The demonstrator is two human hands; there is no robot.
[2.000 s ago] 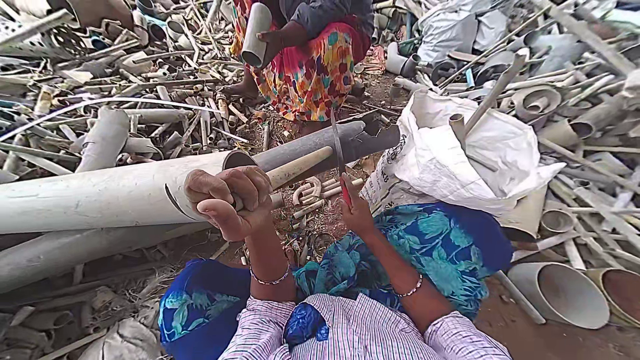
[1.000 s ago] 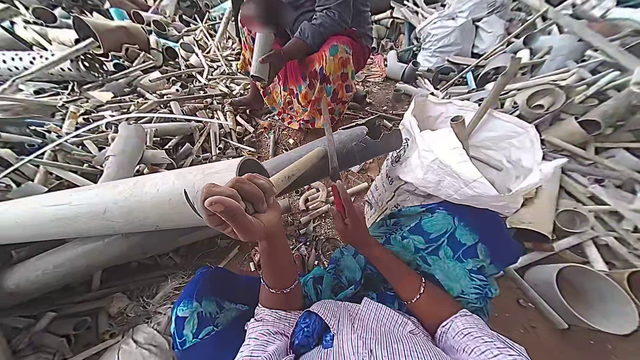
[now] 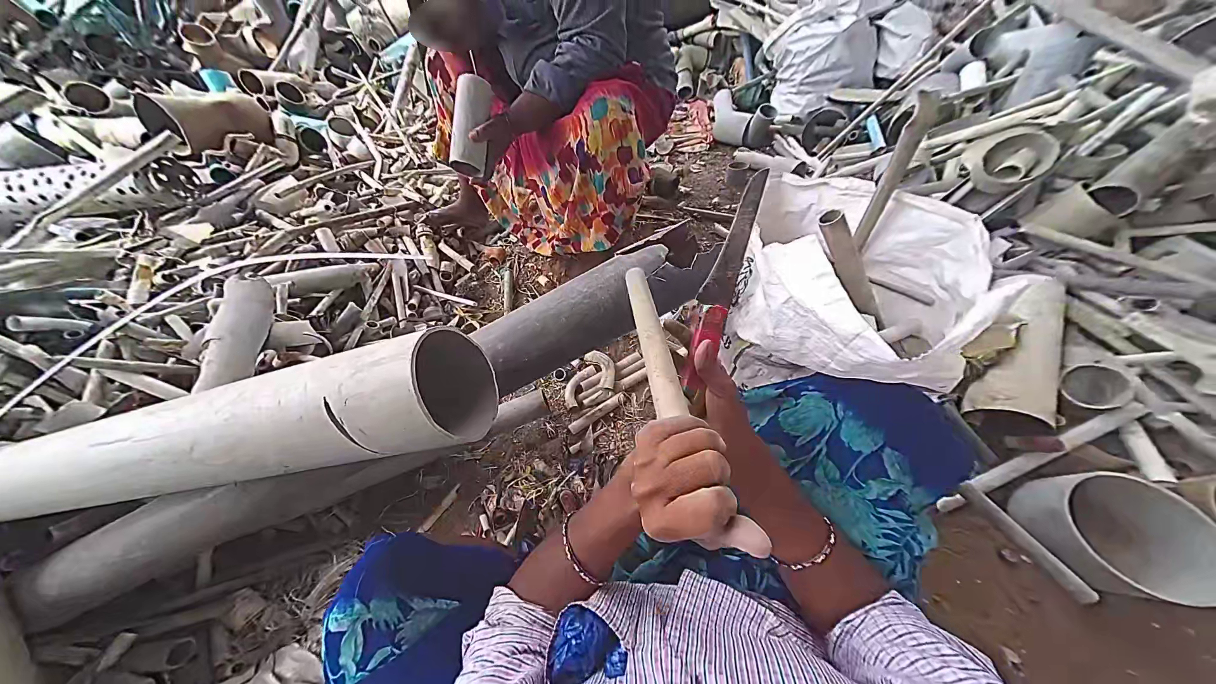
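My left hand (image 3: 686, 480) is closed around a tapered pale stick (image 3: 654, 337), perhaps wood, that points up and away from me. Right beside it, my right hand (image 3: 724, 399) grips the red handle of a long dark blade (image 3: 733, 242), held upright with its tip up. The kind of blade is not clear. To the left lies a large pale plastic pipe (image 3: 237, 418), open at its near right end, with a dark slit near that end. A dark grey pipe (image 3: 570, 313) lies behind it, its far end jagged.
A white woven sack (image 3: 826, 294) holding pipe pieces stands at the right. Opposite me a person (image 3: 570, 133) sits holding a short pipe (image 3: 470, 123). Heaps of scrap pipe (image 3: 342, 204) lie on both sides. A wide cut pipe (image 3: 1121, 537) rests at lower right.
My left hand has moved right with the stick, away from the large pale pipe's end, to beside my right hand. The stick now points more upright.
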